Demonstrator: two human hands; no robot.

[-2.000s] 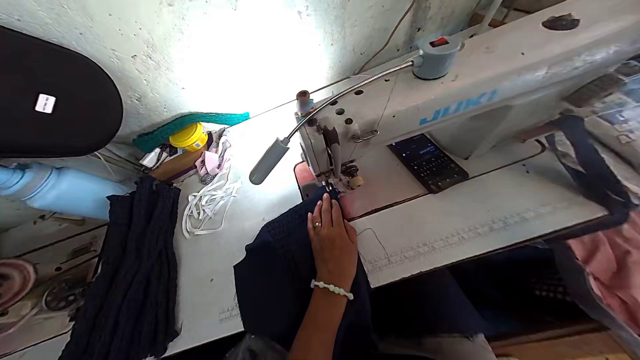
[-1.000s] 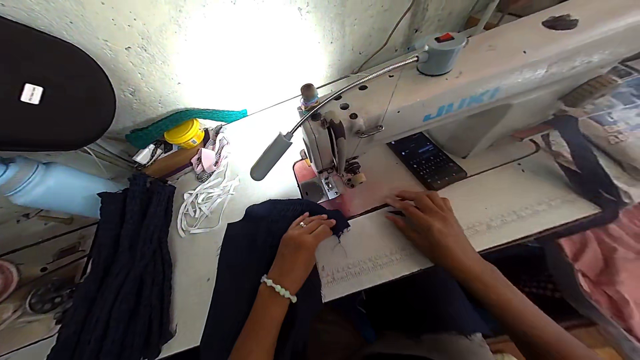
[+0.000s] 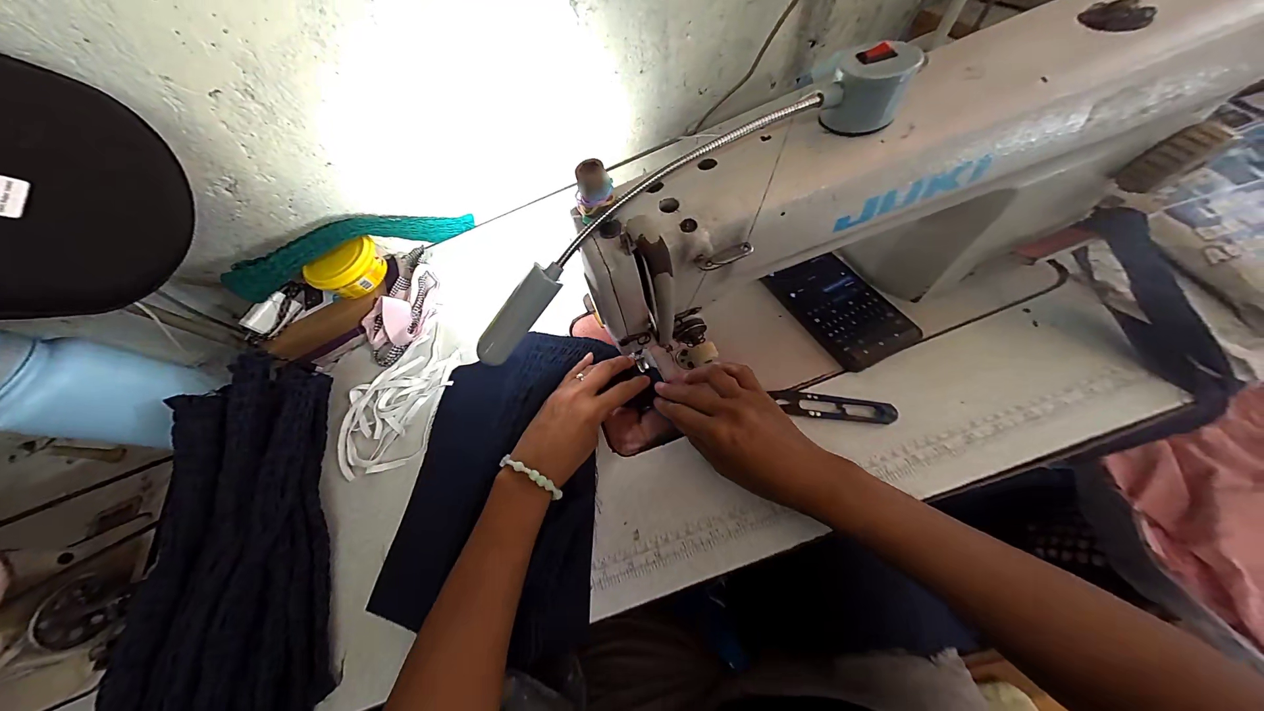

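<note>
Dark navy fabric [image 3: 484,464] lies on the white table, its upper edge at the presser foot [image 3: 642,357] of the JUKI sewing machine [image 3: 889,188]. My left hand [image 3: 573,410], with a ring and a beaded bracelet, presses on this fabric just left of the foot. My right hand [image 3: 731,420] is close to the foot on its right side, fingertips on the dark cloth edge; whether it pinches the cloth is hidden. Beside my right hand, a pair of black thread snips [image 3: 839,406] lies on the machine bed.
A phone [image 3: 839,311] lies under the machine arm. A gooseneck lamp [image 3: 520,314] hangs above the fabric. At left are white strips [image 3: 390,415], a yellow-lidded tub [image 3: 346,267], gathered navy cloth [image 3: 227,533] and a light-blue bottle [image 3: 99,390]. Pink cloth [image 3: 1200,484] is at the right.
The navy fabric's edge and my left hand have moved up to the presser foot since one second ago. My right hand, out of view at first, has come to the foot. The snips now show.
</note>
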